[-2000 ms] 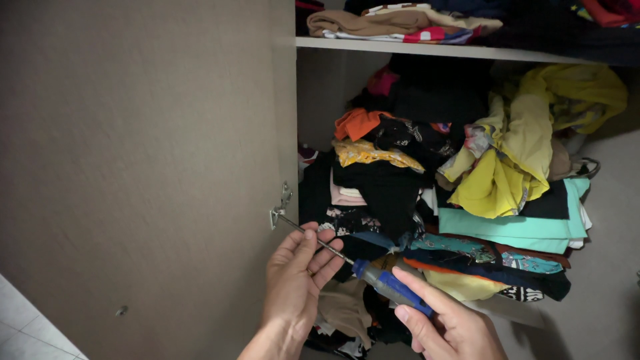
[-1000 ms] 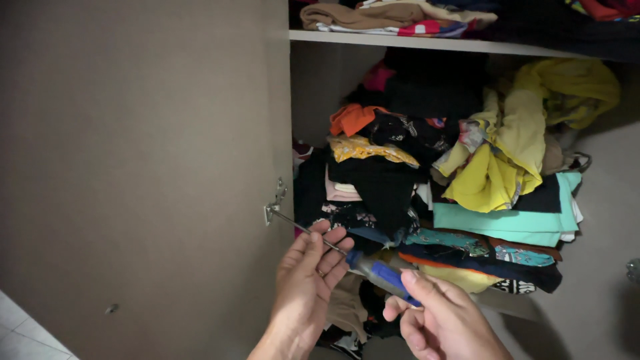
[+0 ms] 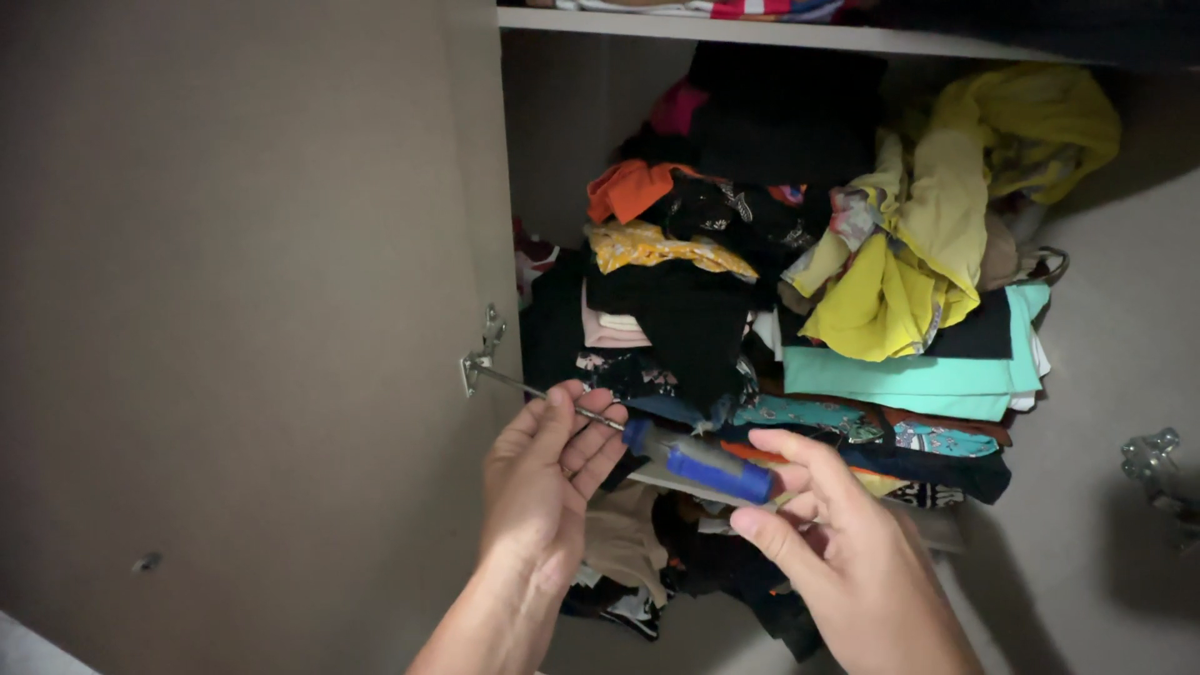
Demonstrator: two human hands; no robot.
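Note:
A screwdriver (image 3: 698, 461) with a blue and grey handle slants up to the left, its shaft tip at a metal hinge (image 3: 478, 361) on the inner side of the cabinet door (image 3: 253, 281). My left hand (image 3: 548, 469) pinches the shaft between thumb and fingers. At the handle's end is my right hand (image 3: 825, 534), thumb and fingers curved around the butt; whether it grips firmly or only touches cannot be told. The exact fit of the tip at the hinge is too small to make out.
Behind the hands, a shelf holds piled clothes, with a yellow garment (image 3: 937, 244) and a turquoise cloth (image 3: 891, 380) on the right. More clothes (image 3: 619, 534) lie below. An upper shelf edge (image 3: 750, 33) crosses the top. Another hinge (image 3: 1153, 464) is at the right.
My right hand's fingers, spread apart beside the handle a second ago, are now curved at its end. The left hand stays on the shaft. The view has shifted slightly.

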